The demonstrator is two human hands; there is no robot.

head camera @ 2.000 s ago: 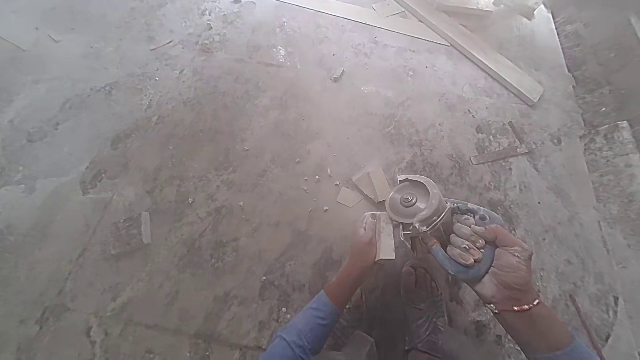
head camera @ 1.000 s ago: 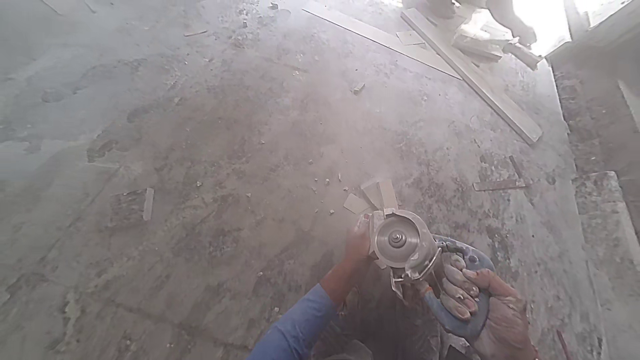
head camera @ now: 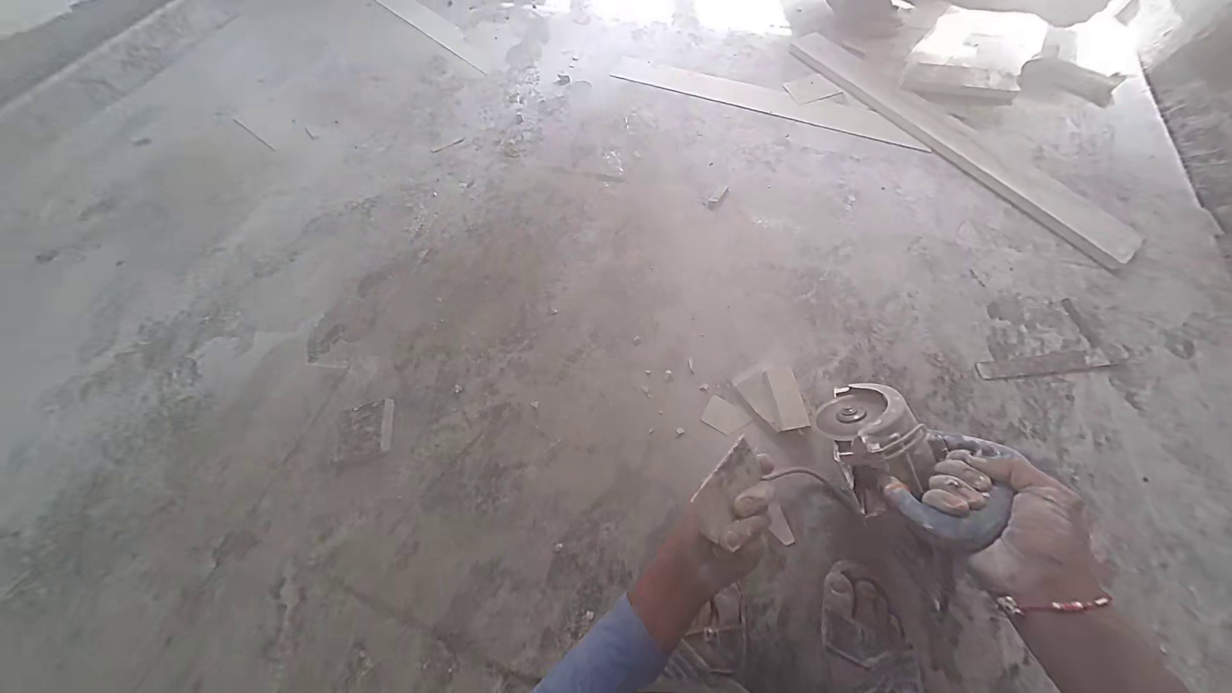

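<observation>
At the lower right, my right hand (head camera: 1011, 510) grips the handle of a handheld disc cutter (head camera: 890, 433), its round blade facing up under a partial guard. To its left my left hand (head camera: 731, 539) holds a small flat piece of tile (head camera: 724, 486), tilted, apart from the blade. A cable runs between the hand and the cutter. Just beyond lie several cut tile pieces (head camera: 787, 399) on the dusty floor. Whether the blade is spinning cannot be told.
A long plank-like bar (head camera: 972, 154) crosses a thin strip (head camera: 760, 98) at the upper right, near blocks (head camera: 962, 82). A metal square (head camera: 1049, 366) lies at right. My sandalled feet (head camera: 861, 616) are below the cutter. Dust hazes the view.
My left hand has moved away from the cutter, with the tile piece now raised beside it. The cutter has shifted right relative to the cut pieces.
</observation>
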